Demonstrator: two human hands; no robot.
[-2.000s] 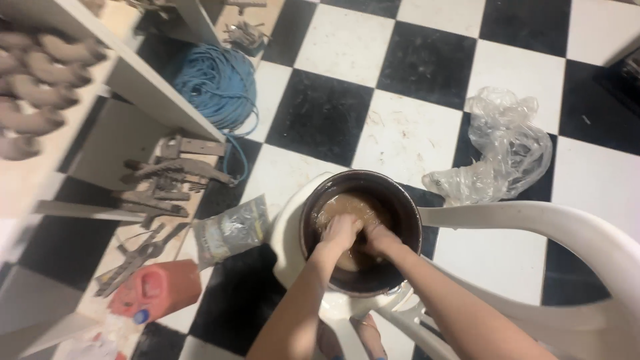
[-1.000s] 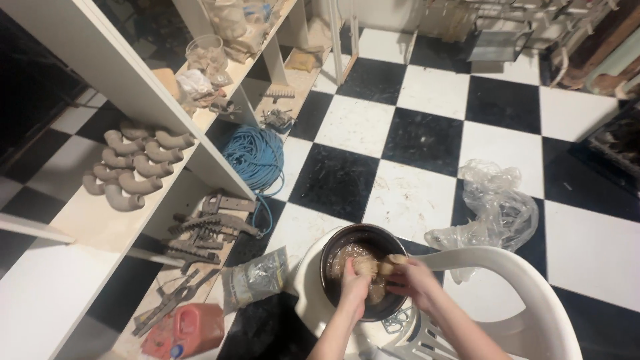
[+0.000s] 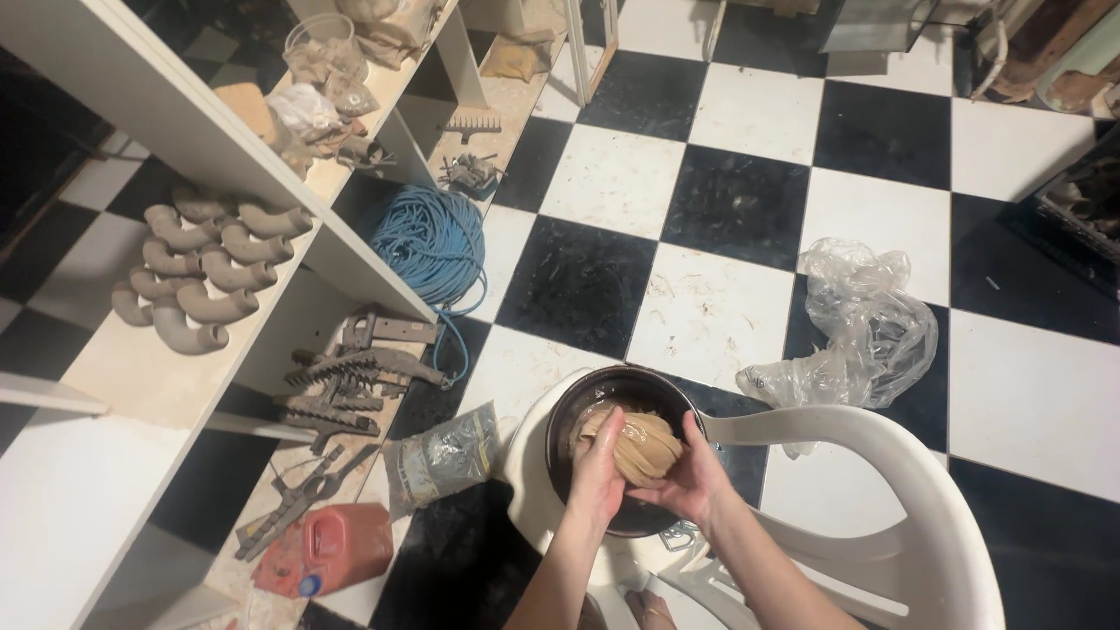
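Observation:
Over a dark round pot (image 3: 560, 442), both of my hands hold a wet, folded tan mass (image 3: 646, 448) that looks like soaked cloth or casing. My left hand (image 3: 600, 468) grips it from the left, thumb on top. On the right side, my right hand (image 3: 696, 481) cups it with the fingers under its lower edge. Brownish liquid shows inside the pot behind the mass. The pot stands on the seat of a white plastic chair (image 3: 862, 437).
Crumpled clear plastic (image 3: 862, 324) lies on the checkered floor at right. At left are shelves (image 3: 175, 385) with curved pipe elbows (image 3: 245, 267), a blue rope coil (image 3: 430, 245), rusty metal tools (image 3: 350, 376), a filled plastic bag (image 3: 442, 457) and a red jug (image 3: 350, 547).
Two seconds ago my hands were down in the liquid; now they hold the tan mass higher, bunched between them. The view has shifted to show more of the shelves.

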